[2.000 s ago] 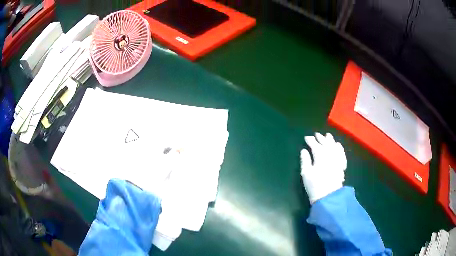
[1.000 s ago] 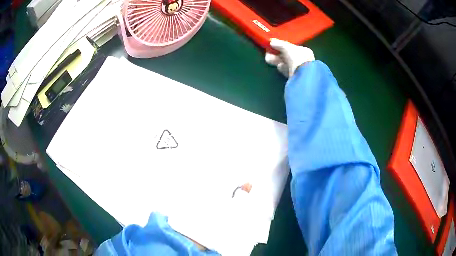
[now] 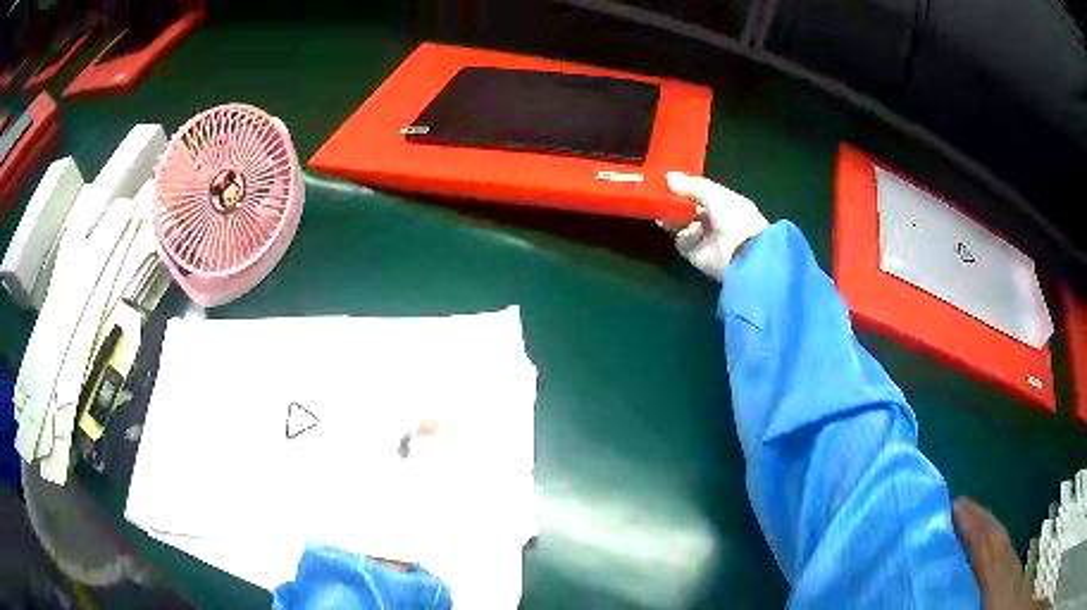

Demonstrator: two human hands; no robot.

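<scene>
My right hand (image 3: pixel 715 226), in a white glove, grips the near right corner of an orange-red foam pad (image 3: pixel 536 182). A thin black device (image 3: pixel 536 113) lies on the pad. The pad's near edge looks slightly raised, with a dark shadow below. A stack of milky white bags (image 3: pixel 238 477) with a triangle mark lies on the bench at the lower left. My left hand (image 3: pixel 417 437) rests over the stack. Its white glove blends into the bags. Only small fingertip-coloured spots and the blue sleeve show, so its grip is unclear.
A pink fan (image 3: pixel 227 203) stands left, beside white card strips (image 3: pixel 72 322) and a black and yellow item (image 3: pixel 110 375). Another orange-red pad (image 3: pixel 858 250) carries a white-bagged item (image 3: pixel 963 253). More pads lie at upper left and far right. White layered pieces (image 3: pixel 1061 536) and bare skin show lower right.
Two seconds ago my right hand was open above the bench. It then took the pad's corner, and the pad has moved right, away from the fan, and turned. The camera view has also shifted.
</scene>
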